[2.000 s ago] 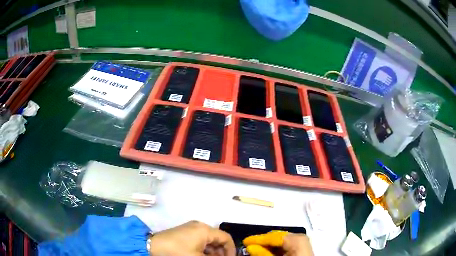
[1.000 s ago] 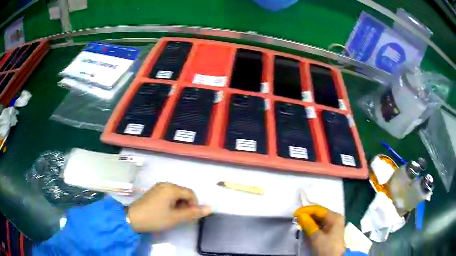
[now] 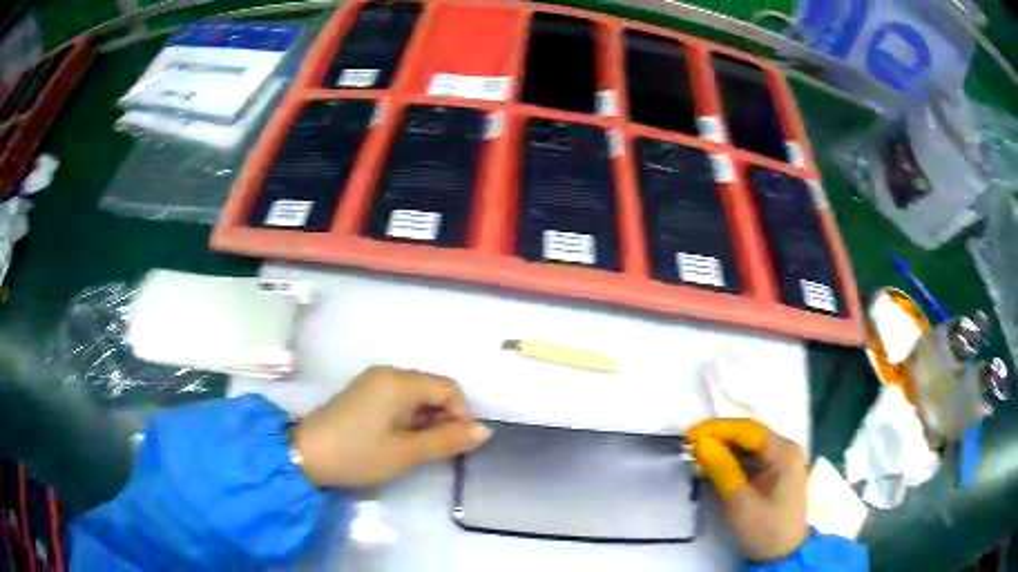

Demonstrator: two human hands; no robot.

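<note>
A smartphone with a black rim lies crosswise on the white mat (image 3: pixel 391 318). A greyish clear film (image 3: pixel 580 480) covers its screen area. My left hand (image 3: pixel 385 430), bare, pinches the film at the phone's upper left corner. My right hand (image 3: pixel 754 486), with orange-yellow finger cots, pinches the film's right end at the upper right corner. The fingertips hide both corners, so how closely the film sits on the glass there cannot be told.
The salmon-red phone tray (image 3: pixel 536 274) stands behind the mat, with one pocket empty. A pry stick (image 3: pixel 564 356) lies on the mat. Pale films (image 3: pixel 212 324) lie left. Bottles (image 3: pixel 949 374) and a crumpled white cloth (image 3: pixel 890 450) are at right.
My hands have parted from close together to the phone's two ends. The phone now shows a greyish film instead of a dark screen. The view has tilted down.
</note>
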